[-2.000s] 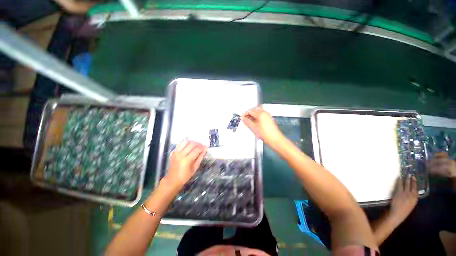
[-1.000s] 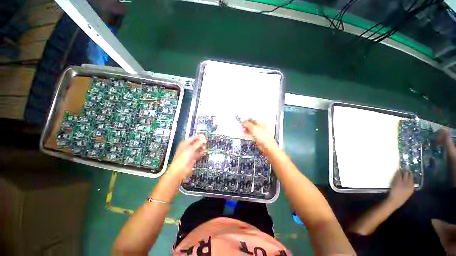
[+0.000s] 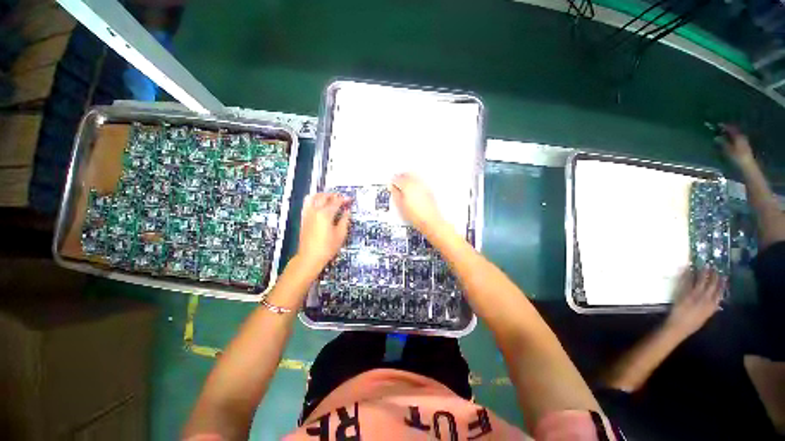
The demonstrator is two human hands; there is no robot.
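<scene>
The middle metal tray has a white liner sheet showing in its upper part and close rows of dark circuit boards in its lower part. My left hand is at the left end of the top row, fingertips on a dark board there. My right hand is over the middle of the tray, its fingertips at a small dark board lying on the white sheet at the top row. Whether my right fingers grip it is hard to tell.
A left tray holds green boards over a brown liner. A right tray has an off-white sheet and boards at its right end, with another person's hands there. The green conveyor runs behind; a metal post slants at upper left.
The view has shifted. My right hand has moved down from the white sheet to the top row with a small board. My left hand stays at the row's left end. The neighbour's far hand has reached onto the conveyor.
</scene>
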